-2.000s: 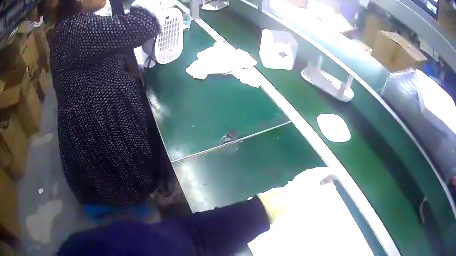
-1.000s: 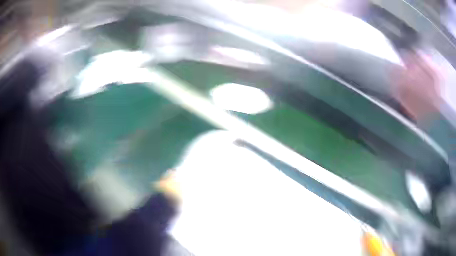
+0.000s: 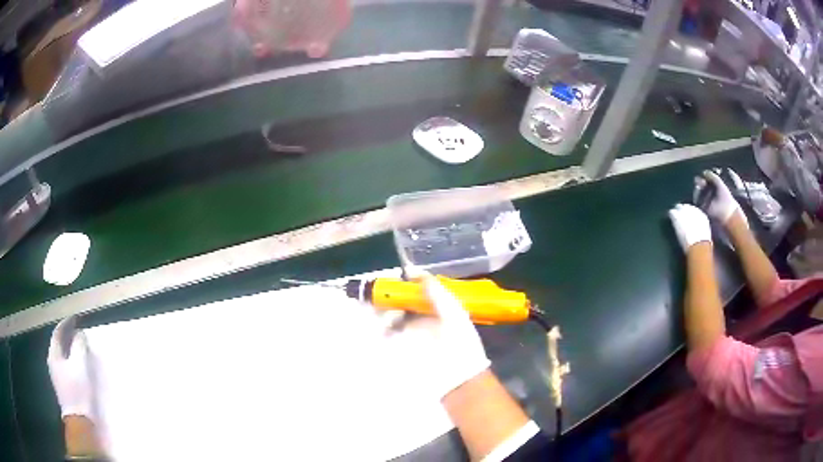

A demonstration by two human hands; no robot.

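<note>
A large white sheet (image 3: 244,379), glaring, lies on the green bench in front of me. My gloved left hand (image 3: 70,374) is at its left edge; whether its fingers pinch the sheet is unclear. My gloved right hand (image 3: 447,347) is around the orange-yellow electric screwdriver (image 3: 492,300), over the sheet's right part. The black nose and thin bit point left, and the taped cord trails from the rear. A clear screw bin (image 3: 451,244) with small dark bits stands just behind the screwdriver.
A pale metal rail (image 3: 217,254) separates bench and belt. The belt bears a white oval plate (image 3: 448,141), a white piece (image 3: 67,258) at left, and a white housing (image 3: 552,117) with a blue part. A metal post (image 3: 632,90) rises at right. A neighbour's gloved hands (image 3: 693,224) are at right.
The view has swung right, bringing the screw bin, screwdriver and right-hand neighbour into clear sight. My right hand now shows on the screwdriver. The left-hand neighbour and crumpled white rag have left view.
</note>
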